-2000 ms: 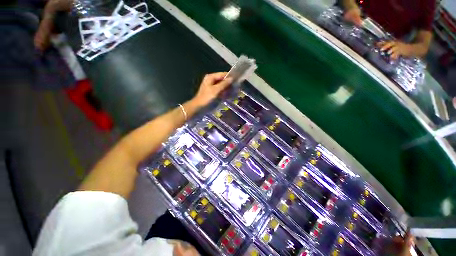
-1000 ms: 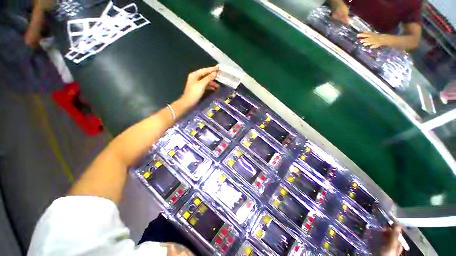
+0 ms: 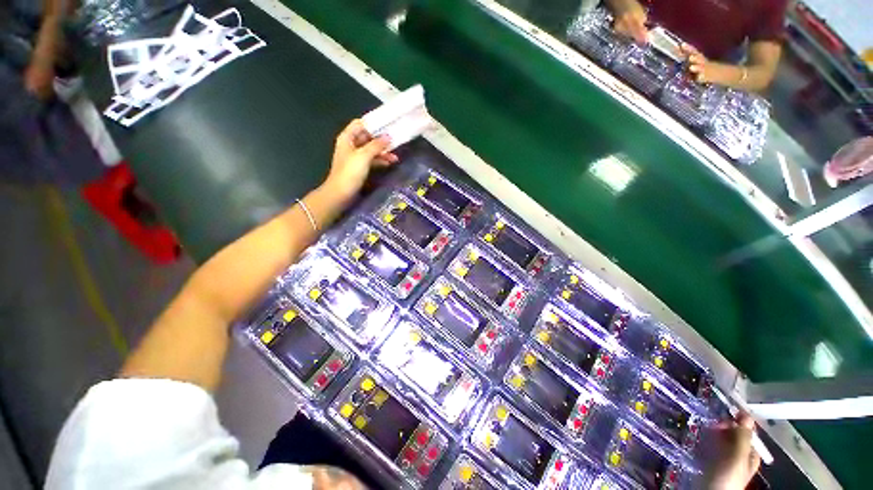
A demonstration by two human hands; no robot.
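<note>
A clear blister tray (image 3: 400,330) lies on the dark green bench with rows of pockets, each holding a small unit (image 3: 388,419) with a dark screen, yellow spots at one end and red at the other. My left hand (image 3: 360,158) is past the tray's far left corner and holds a thin white stack of cards (image 3: 398,119) between thumb and fingers. My right hand (image 3: 733,454) is at the tray's right end, low in the picture, partly cut off and blurred. It holds a slim white stick-like tool (image 3: 761,448).
White open frames (image 3: 177,65) lie on the bench (image 3: 230,124) at the upper left. A glossy green conveyor (image 3: 536,144) with a pale rail runs beyond the tray. A person (image 3: 732,38) handles clear trays (image 3: 670,91) across it. A red item (image 3: 129,215) shows at left.
My left hand has shifted left in the picture and the white cards now tilt upward. My right hand shows more fully. The whole view has shifted a little.
</note>
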